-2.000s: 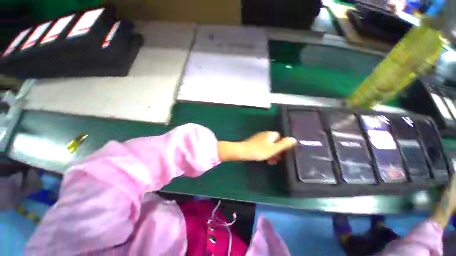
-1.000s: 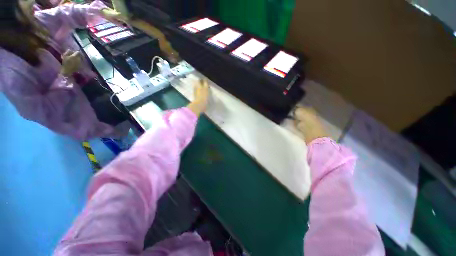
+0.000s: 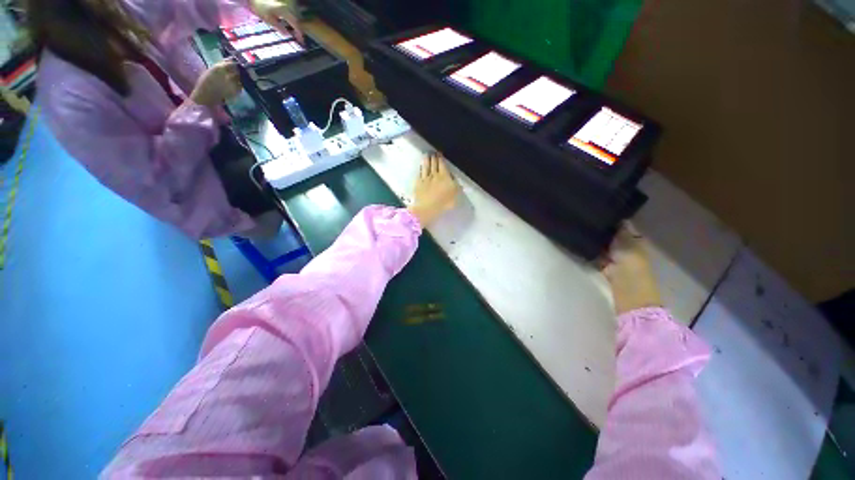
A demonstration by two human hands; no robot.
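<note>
A thick black phone tray [image 3: 525,159], seemingly a stack, stands at the back of the bench. Several smartphones [image 3: 536,97] lie in its slots with lit white screens and red-orange blocks along one edge. My right hand [image 3: 630,262] is at the tray's near right corner, with its fingertips hidden against or under the edge. My left hand [image 3: 434,192] lies over the white board in front of the tray, fingers apart, with nothing seen in it.
A white power strip [image 3: 314,157] with plugs lies left of my left hand. Another person [image 3: 141,122] in a pink sleeve works at a second tray [image 3: 298,75] at upper left. White boards [image 3: 525,291] lie before and right of the tray. A small yellow-green piece [image 3: 424,313] is on the green mat.
The view has shifted, so tray, strip and hands appear further right. My right hand stays at the tray corner and my left hand over the board. The black tray is still on the bench.
</note>
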